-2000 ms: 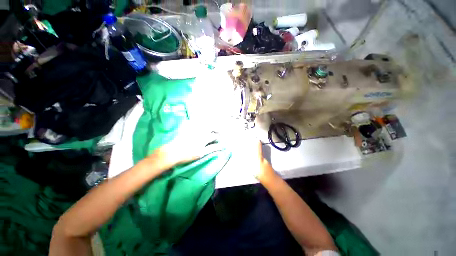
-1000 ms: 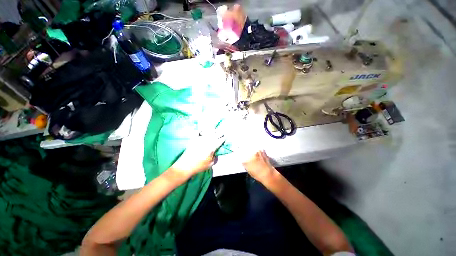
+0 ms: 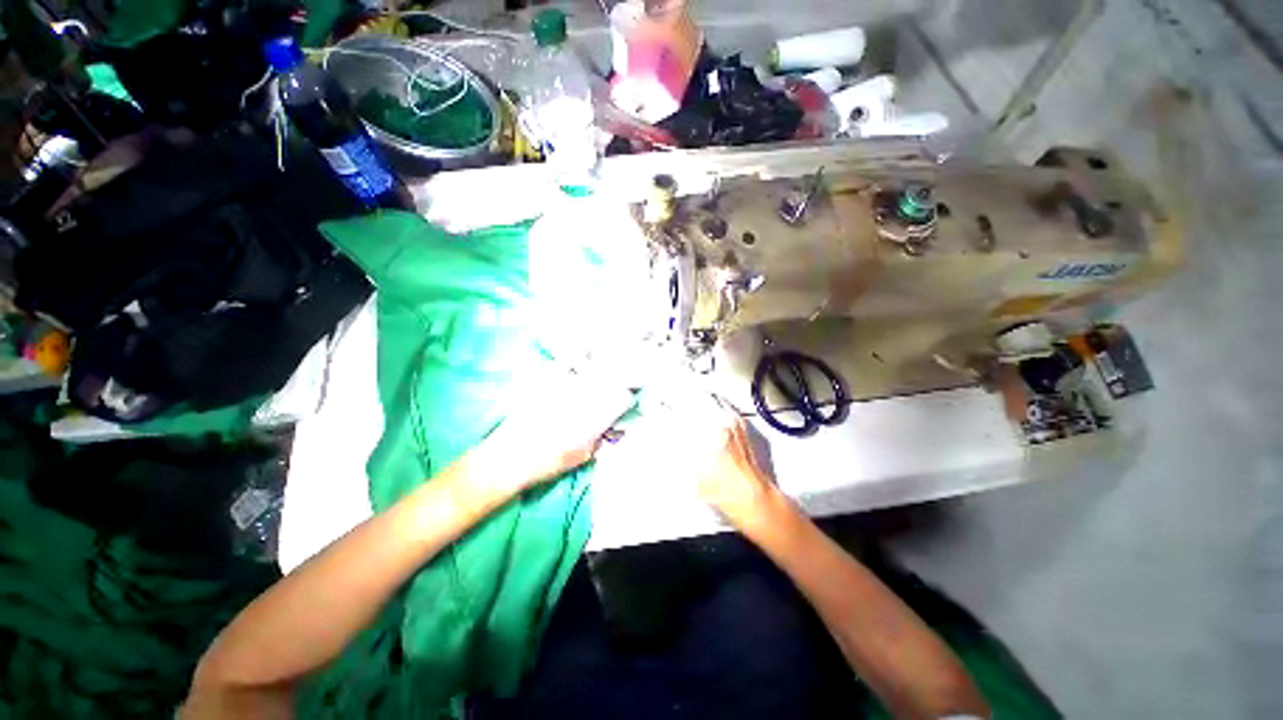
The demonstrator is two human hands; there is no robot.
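Observation:
A green garment (image 3: pixel 464 331) lies left of the needle area and hangs over the table's front edge. My left hand (image 3: pixel 556 436) is on its right edge, fingers bent on the cloth. My right hand (image 3: pixel 729 464) is just right of it, in front of the needle; glare hides its fingertips and whatever they touch. The beige sewing machine (image 3: pixel 901 267) stands behind and right of my hands. Its needle and presser foot are washed out by the lamp. Scissors with black loop handles (image 3: pixel 799 394) lie against the machine head.
Black cloth (image 3: pixel 183 281) is heaped at left. A dark bottle with a blue cap (image 3: pixel 331 130), a round basin (image 3: pixel 422 99), a clear bottle (image 3: pixel 556 99) and white thread cones (image 3: pixel 819 51) stand or lie behind. A small parts tray (image 3: pixel 1062 394) sits at right.
Since one second ago the view has shifted a little. My right hand has moved up closer to the needle area. My left hand stays on the garment's edge.

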